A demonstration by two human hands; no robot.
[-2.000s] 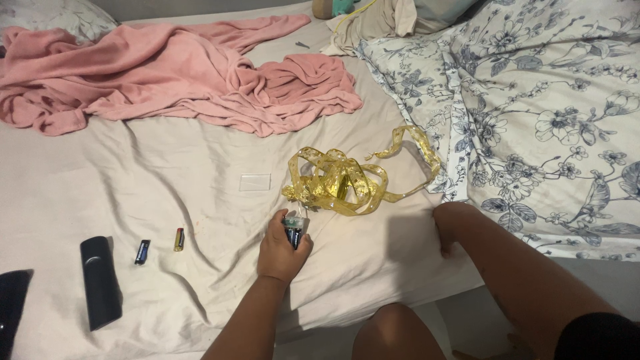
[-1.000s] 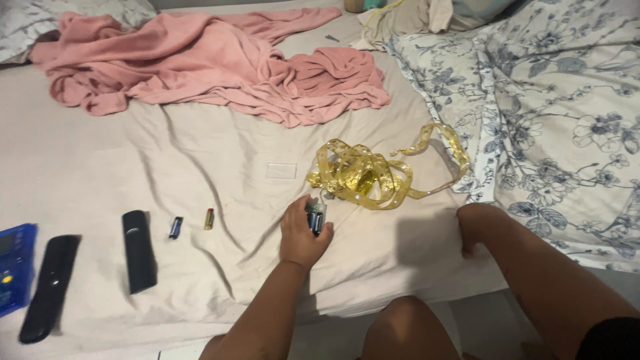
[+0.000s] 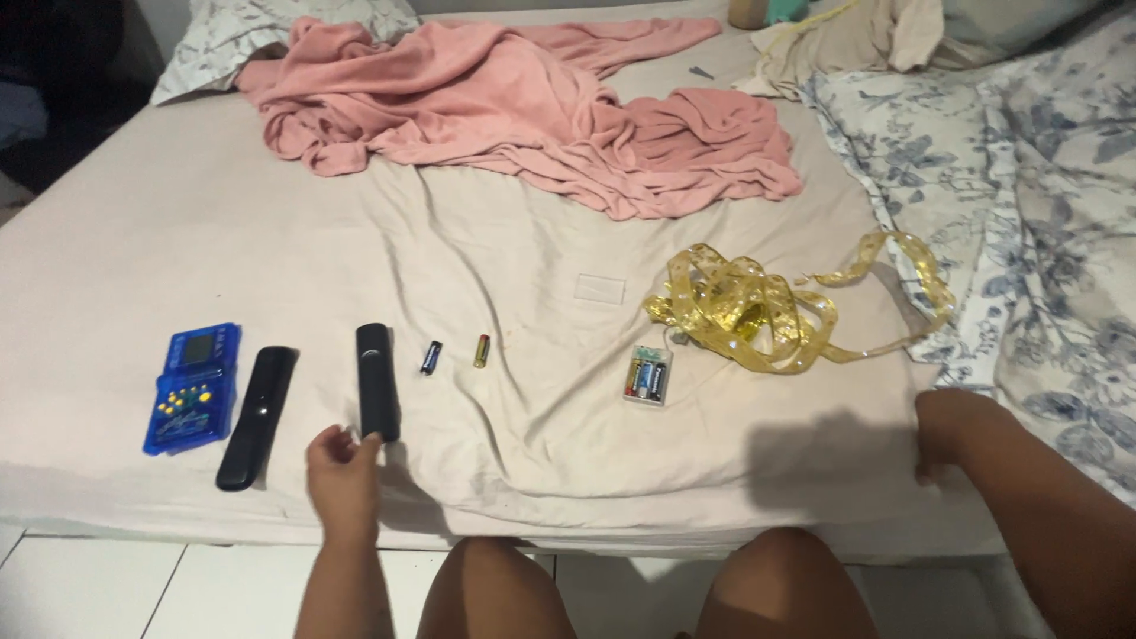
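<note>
My left hand (image 3: 342,470) is at the near end of a black remote control (image 3: 376,382), fingertips at or just beside it; a firm grip does not show. To its right lie a blue battery (image 3: 431,358) and a gold-coloured battery (image 3: 482,351). A clear battery box (image 3: 647,377) with several batteries in it rests beside a tangle of gold ribbon lights (image 3: 745,319). Above the box is a clear plastic cover (image 3: 600,288). My right hand (image 3: 950,430) is lowered on the bed's right part, its fingers mostly hidden.
A second black remote control (image 3: 257,417) and a blue handheld game console (image 3: 193,389) lie on the left. Behind them spreads a pink blanket (image 3: 532,106) on the bed sheet (image 3: 266,240). Floral bedding (image 3: 1065,204) covers the right side. My knees are at the bed's near edge.
My left hand has let go of the battery box, which now lies on the sheet, and has moved left to the black remote control. My right hand has stayed about where it was.
</note>
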